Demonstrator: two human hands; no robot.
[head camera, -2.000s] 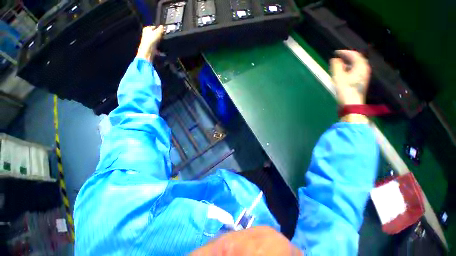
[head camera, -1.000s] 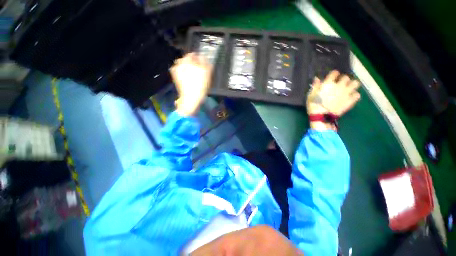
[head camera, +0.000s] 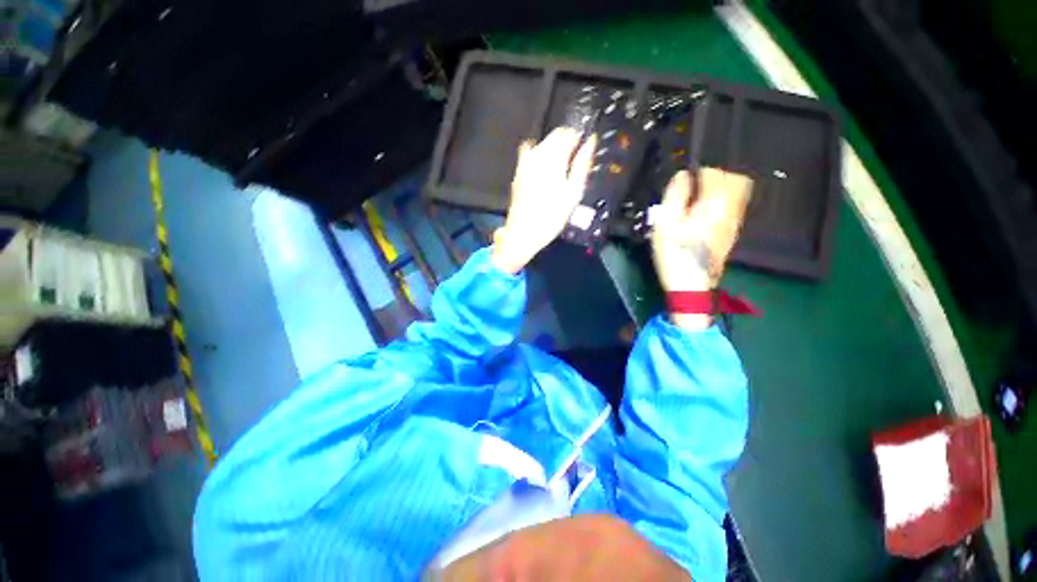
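A black compartment tray (head camera: 791, 105) with rectangular pockets lies across the green bench in front of me. Its far left and far right pockets show bare. Dark phone housings (head camera: 623, 142) with silver and orange spots are gathered over the middle of the tray, between my hands; they are blurred and I cannot tell how many. My left hand (head camera: 546, 196) is on the left side of the housings. My right hand (head camera: 699, 222), with a red wrist strap, is on their right side. Both hands seem closed around the housings, fingertips partly hidden.
A red parts bin (head camera: 970, 483) with white pieces sits on the bench at the lower right, beside the pale rail (head camera: 910, 273). Dark stacked trays (head camera: 227, 102) stand at the upper left. Blue floor with yellow-black tape (head camera: 171, 301) shows at left.
My hands have moved inward from the tray's two ends. The housings from the outer pockets are out of them and are gathered in the middle. The tray has shifted slightly right.
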